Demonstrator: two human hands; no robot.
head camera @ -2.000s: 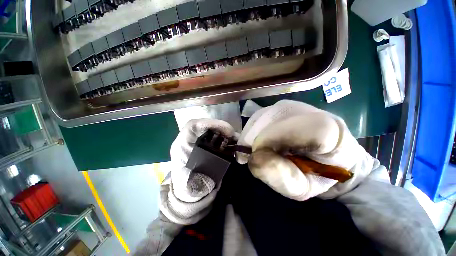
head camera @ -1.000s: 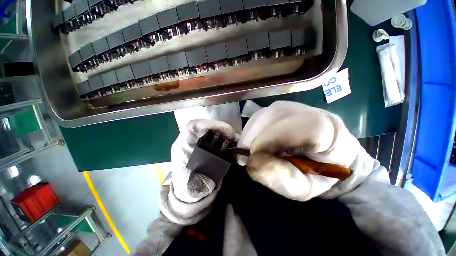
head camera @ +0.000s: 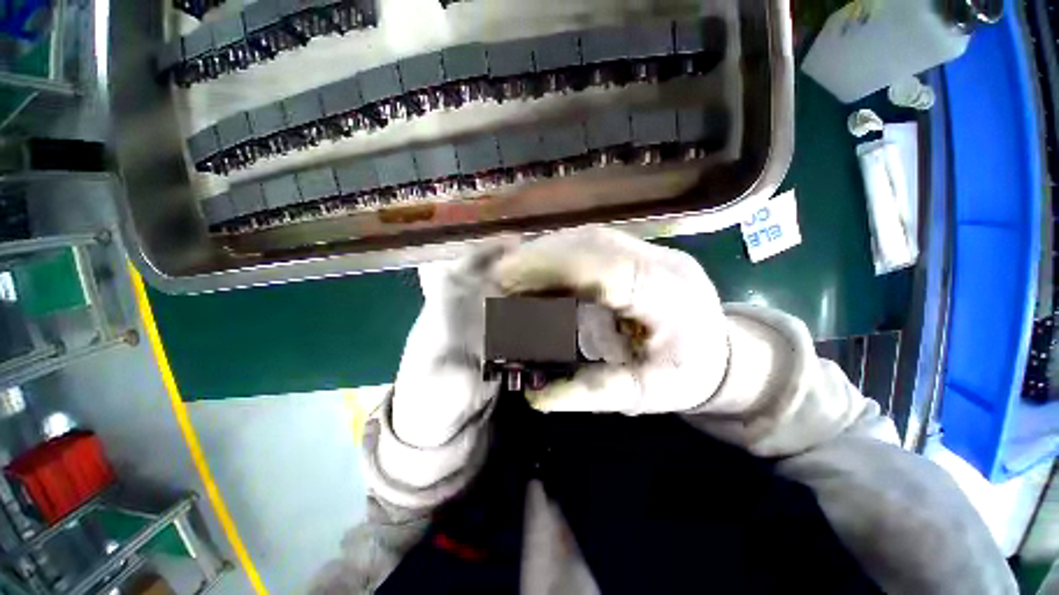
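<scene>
A dark grey block point(head camera: 531, 329), likely an inductor or transformer, is held between my gloved hands above my dark-clad lap. Its flat face is up and its dark, shiny terminals point toward me. My left hand point(head camera: 447, 349) is at the block's left side, its fingertips partly hidden. My right hand point(head camera: 639, 325) grips the block from the right, with fingers above and below it. A small orange-brown spot of the scraper point(head camera: 633, 334) shows in my right fist; the rest is hidden.
A steel tray point(head camera: 465, 246) holding rows of grey blocks point(head camera: 476, 153) lies beyond my hands. On the green mat are a printed label point(head camera: 770, 227), a white packet point(head camera: 888, 203), small round pieces and a white bottle point(head camera: 888, 52). A blue bin point(head camera: 987, 256) stands right; racks stand left.
The block has turned so its terminals face me. My right hand has closed around it, and the amber handle has gone mostly out of sight in the fist. The view has shifted slightly.
</scene>
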